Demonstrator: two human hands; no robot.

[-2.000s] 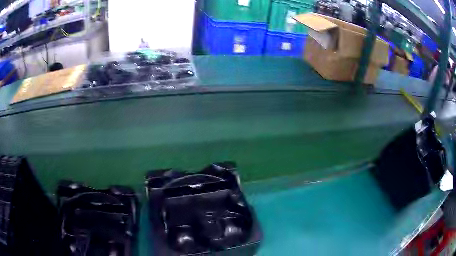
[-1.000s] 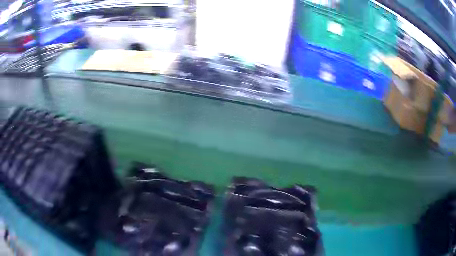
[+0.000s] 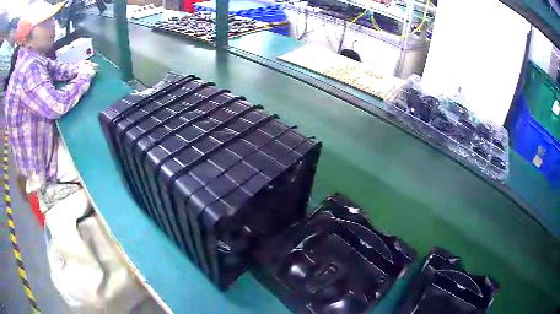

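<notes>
Neither of my hands is in view. A large stack of black blister trays stands on edge on the blue-green bench top, its ribbed, gridded sides facing up and left. A shiny black blister tray lies against the stack's right end, with rounded hollows and a curved ridge. Another black tray, cut off by the bottom edge, lies to its right.
The green conveyor belt runs beyond the trays. A clear compartment tray with dark parts and a tan sheet lie across it. A person in a checked shirt is at the left, above an off-white sack. Green uprights stand behind the stack.
The view has swung left. The tray stack has moved from the left edge to the middle, the two single trays to the lower right. The carton is out of view; the person has come into view.
</notes>
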